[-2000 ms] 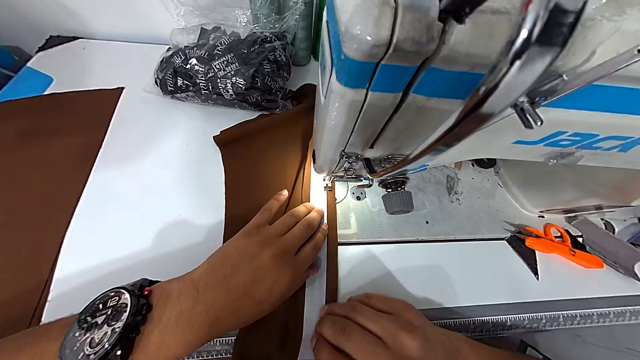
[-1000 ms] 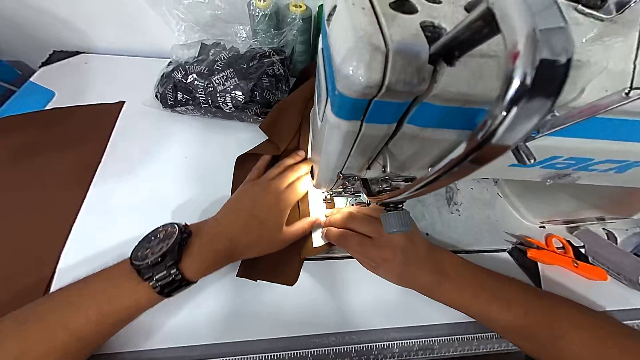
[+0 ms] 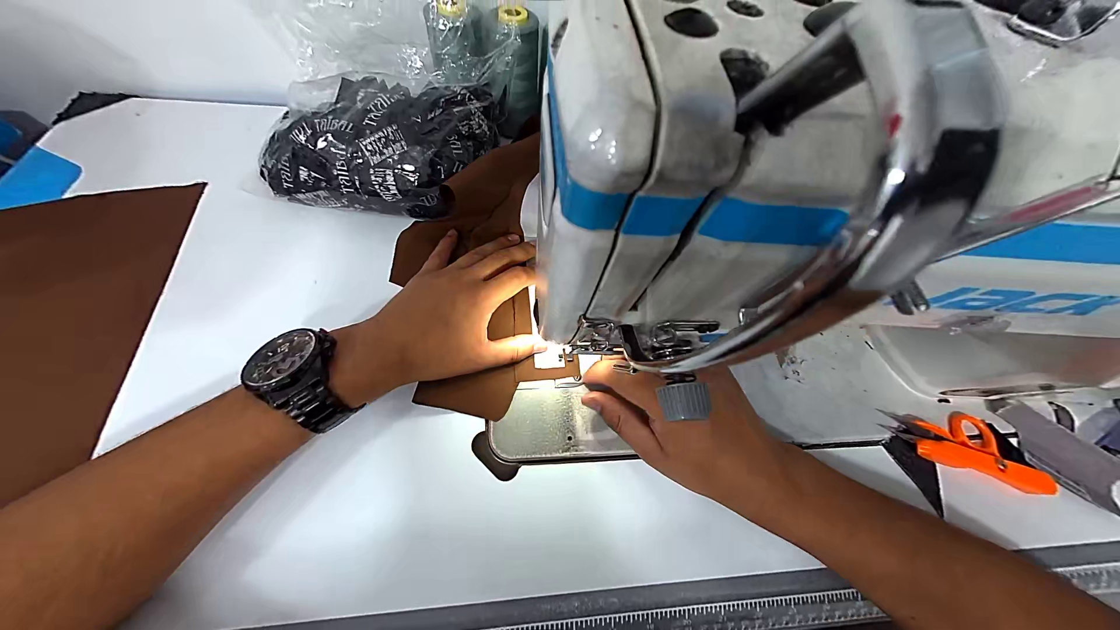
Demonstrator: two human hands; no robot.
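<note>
A brown fabric piece (image 3: 468, 394) lies on the bed of a Jack sewing machine (image 3: 604, 157), its narrow end under the lit presser foot (image 3: 582, 350). My left hand (image 3: 464, 306) rests flat on this fabric, left of the needle area, fingers spread and thumb beside the foot; a black wristwatch (image 3: 289, 367) is on that wrist. My right hand (image 3: 674, 420) is just right of the foot, partly hidden by the machine head, with thumb and forefinger near the fabric's end. Whether it grips the fabric cannot be told.
Orange-handled thread snips (image 3: 989, 455) lie at the right. Behind my left hand are a plastic bag of black printed labels or tape (image 3: 376, 144) and green thread cones (image 3: 512, 52). Another brown fabric panel (image 3: 79, 306) lies at far left. A metal ruler (image 3: 700, 612) runs along the front edge.
Since two seconds ago, the strip that ran toward me has moved back through the machine, leaving its end by the foot. My right hand has moved from the front edge up beside the foot.
</note>
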